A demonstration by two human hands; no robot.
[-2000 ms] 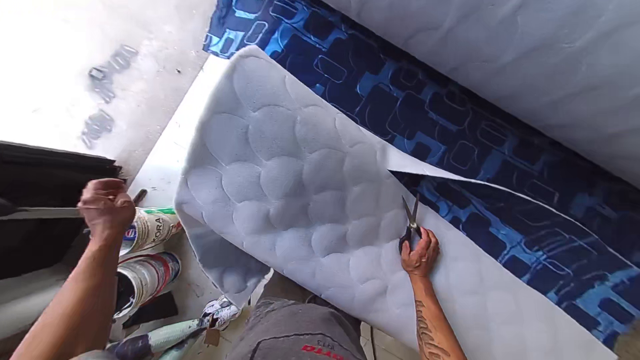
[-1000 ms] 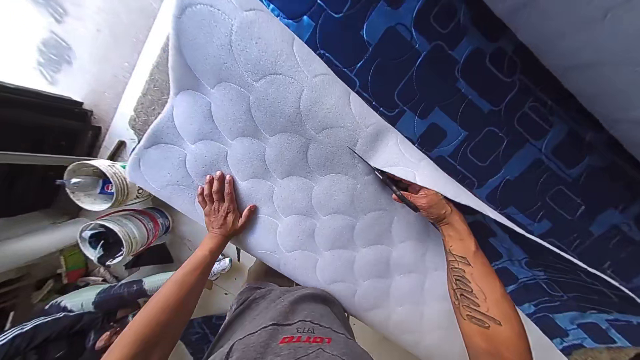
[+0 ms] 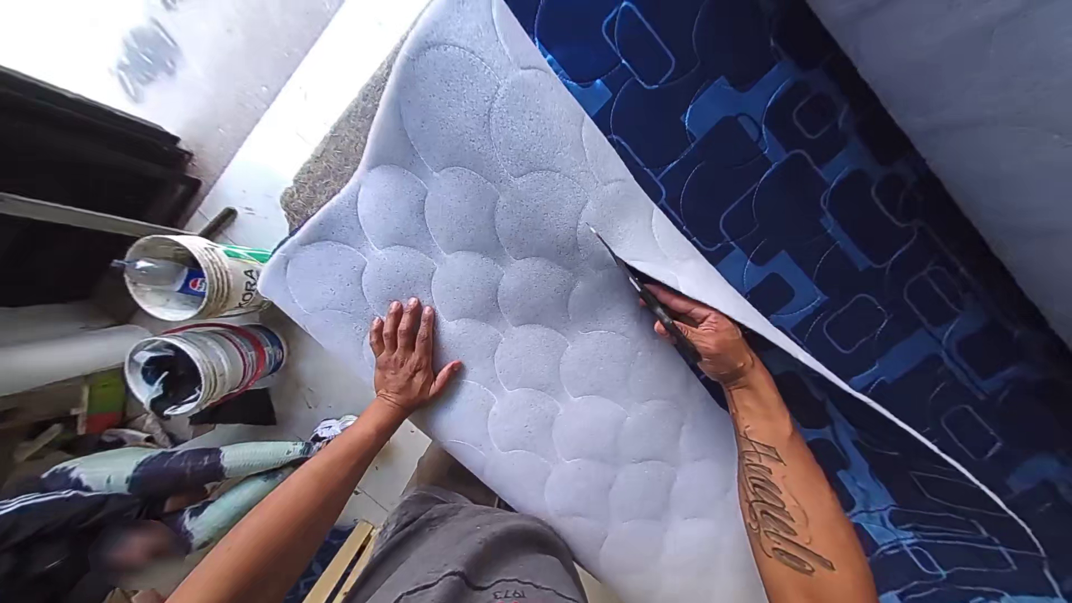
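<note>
White quilted padded fabric [image 3: 536, 360] lies spread before me, with a scalloped stitch pattern. My right hand [image 3: 708, 335] holds black-handled scissors [image 3: 653, 310] at a slit in this fabric; their tips point up and to the left, and whether the blades are apart is hard to tell. My left hand [image 3: 406, 356] rests flat on the quilted fabric near its lower left edge, fingers spread, holding nothing. Blue patterned fabric [image 3: 837, 234] lies to the right, and dark blue shows beneath the cut near my right wrist.
Two plastic buckets stand at the left, one with a bottle inside [image 3: 234, 280] and one with dark contents [image 3: 239, 360]. A person [image 3: 142, 494] is low at the bottom left. Dark stacked material [image 3: 75, 159] lies at the upper left, and a pale sheet [image 3: 980, 126] at the upper right.
My left hand, raised near the buckets two seconds ago, has come down flat on the white fabric. The scissors, upright with blades spread then, now lie along the slit. The view has moved closer.
</note>
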